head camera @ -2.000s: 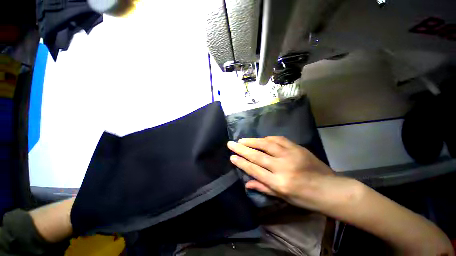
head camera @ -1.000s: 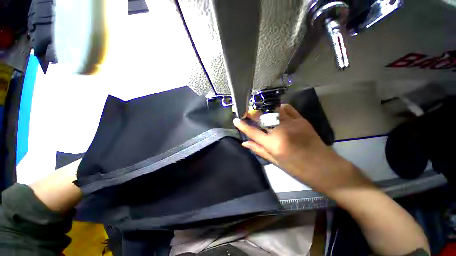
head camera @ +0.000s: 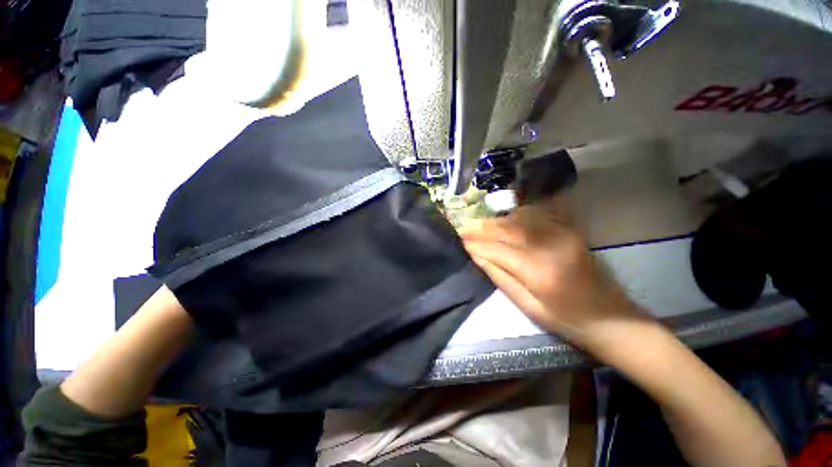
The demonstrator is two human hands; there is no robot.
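Note:
A black garment panel (head camera: 310, 274) lies over the table's front part, with a long grey strip (head camera: 301, 219) running across it up to the needle area of the sewing machine (head camera: 520, 82). My right hand (head camera: 538, 260) is at the panel's right edge, fingertips just in front of the presser area; it is blurred, and whether it grips cloth cannot be told. My left forearm (head camera: 137, 351) reaches under the panel at the left; the left hand itself is hidden by the cloth. The needle and foot are hardly visible in the glare.
Stacked dark pieces (head camera: 128, 46) lie at the far left of the white table. A pale lamp housing (head camera: 255, 46) hangs close to view. The ruler-marked front edge (head camera: 511, 363) runs below the panel. A dark rounded object (head camera: 730, 264) is at the right. Yellow (head camera: 169, 433) shows below left.
The panel has swung and moved up at the left, its grey strip now reaching the needle area at a steeper slant. My right hand has shifted slightly right and down. The camera view has shifted.

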